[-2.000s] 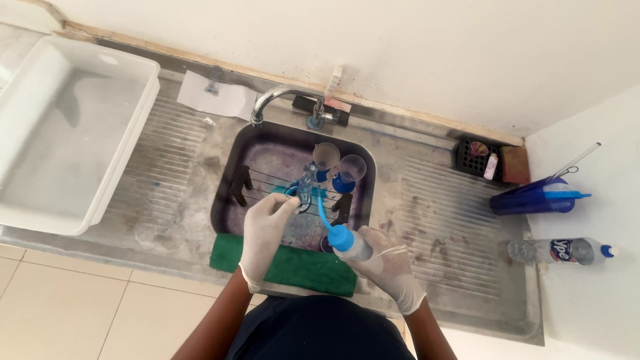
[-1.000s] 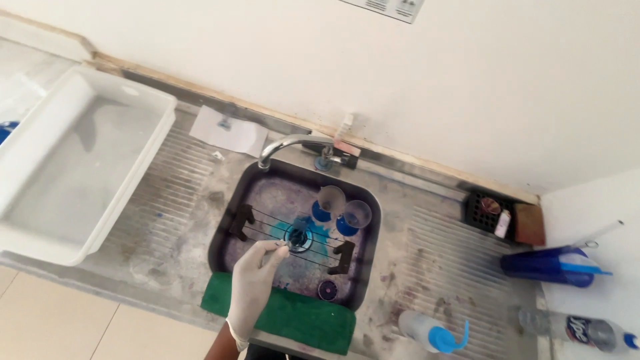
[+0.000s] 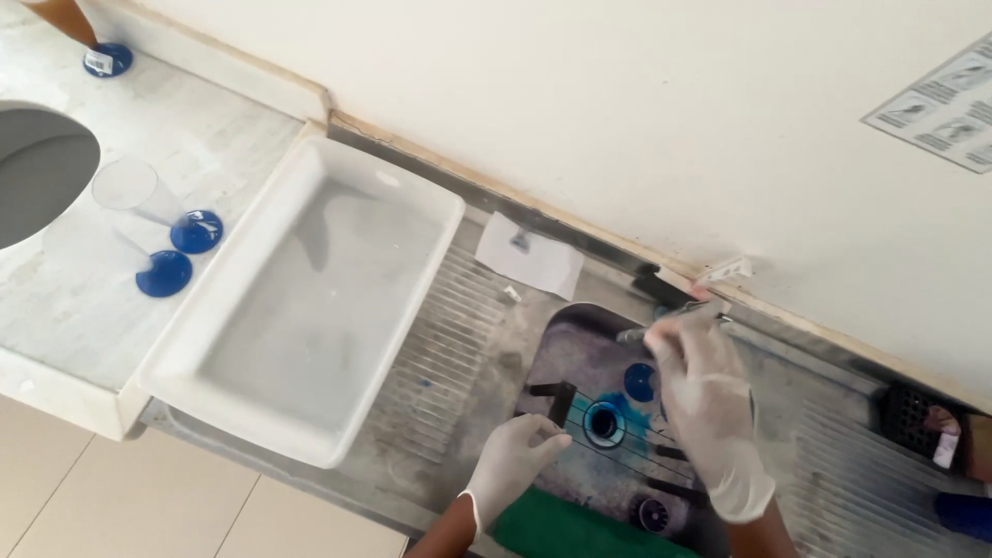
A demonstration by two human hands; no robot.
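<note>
My gloved left hand (image 3: 518,461) is over the near left side of the dark sink (image 3: 573,314), thumb and forefinger together beside a black-ended wire rack (image 3: 564,407); whether a thin piece is between them cannot be told. Blurred, my gloved right hand (image 3: 701,372) closes round the faucet (image 3: 632,336) and hides most of it. The rack's rods cross above the drain (image 3: 604,422), which has blue stain around it. A blue-based cup (image 3: 641,382) stands in the sink, partly behind my right hand. A round drain strainer (image 3: 652,513) lies at the near side.
Left of the sink is a large white plastic tub (image 3: 310,333). Farther left stand clear vessels with blue bases (image 3: 164,273) near a round opening (image 3: 43,174). Paper (image 3: 529,256) lies behind the sink, a green cloth (image 3: 581,531) on its near edge, a black basket (image 3: 911,418) at right.
My right hand, on the squeeze bottle two seconds ago and out of view one second ago, is now at the faucet. The bottle was set down on the right drainboard. The view has swung left.
</note>
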